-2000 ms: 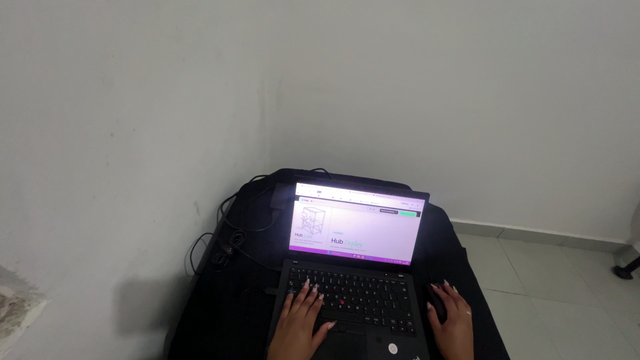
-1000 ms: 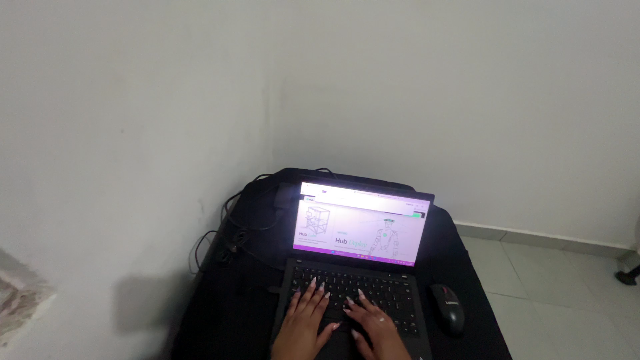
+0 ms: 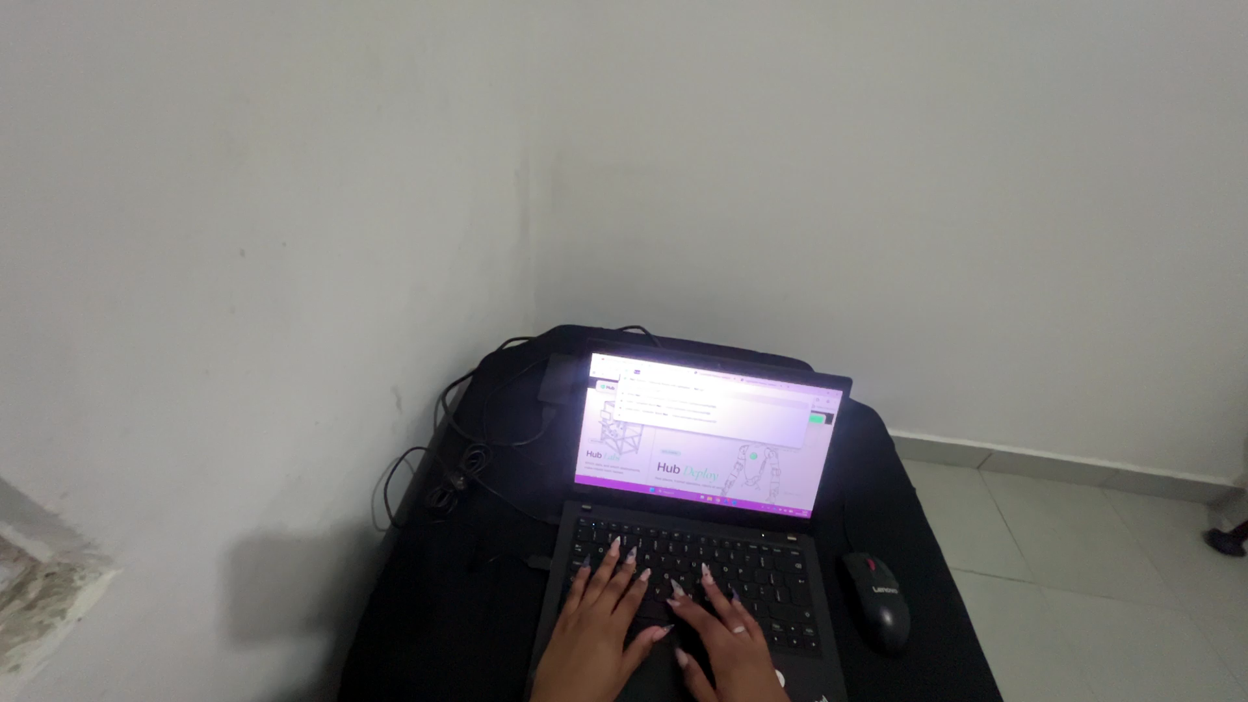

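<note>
A black laptop (image 3: pixel 707 439) stands with its lid up on a black-covered surface, and its lit screen shows a web page with a drop-down list over the top part. My left hand (image 3: pixel 600 624) rests on the left half of the keyboard, fingers spread and holding nothing. On the right half of the keys lies my right hand (image 3: pixel 726 634), its fingers apart, with a ring on one finger. A black Lenovo mouse (image 3: pixel 876 603) sits right of the laptop, untouched by either hand.
Black cables (image 3: pixel 453 478) lie coiled at the surface's left edge, near a dark flat object behind the laptop. Pale walls (image 3: pixel 292 244) meet in a corner behind. Light floor tiles (image 3: pixel 1072 585) show at the right, with a dark caster (image 3: pixel 1227 539) at the frame edge.
My right hand has left the mouse and moved left onto the keyboard. A drop-down list has opened on the screen. My left hand has stayed on the keys.
</note>
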